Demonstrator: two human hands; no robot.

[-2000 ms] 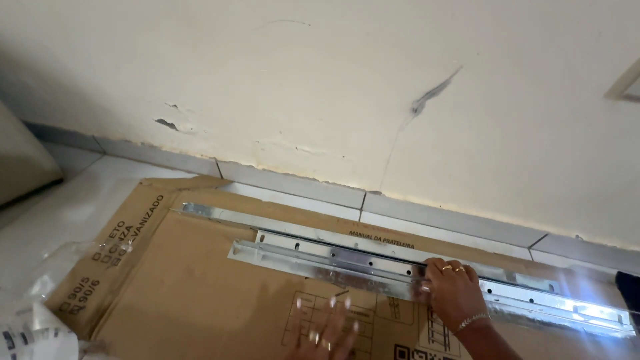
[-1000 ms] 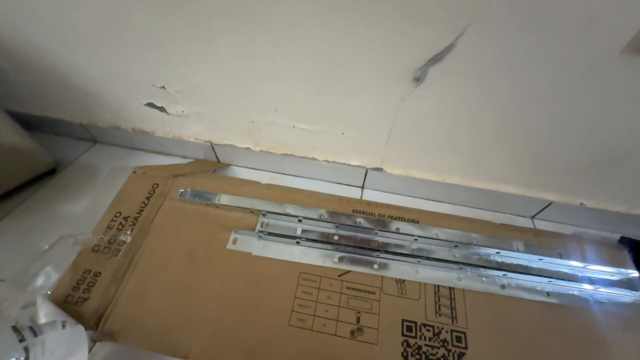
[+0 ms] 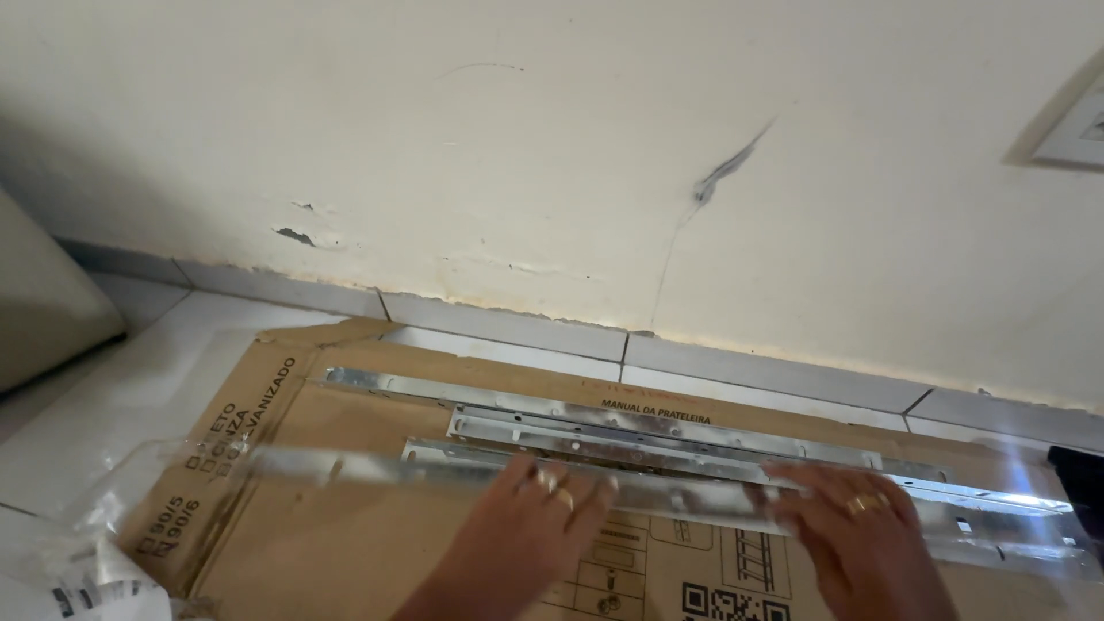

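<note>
My left hand is closed on a perforated galvanized metal angle bar, blurred, whose left end reaches over the box's printed flap. Farther right, my right hand grips the same bar. Behind it, several similar metal bars lie roughly parallel on a flattened cardboard box. Their right ends reach toward the right side of the view. Rings show on both hands. The held bar partly covers the nearer bars.
Clear plastic wrapping lies at the lower left on the white tiled floor. A pale wall with a tiled baseboard runs behind the box. A pale object stands far left, and a dark object is at the right edge.
Both hands, out of view one second ago, are back in view with a metal bar between them. This bar lies nearer to me than the others on the cardboard.
</note>
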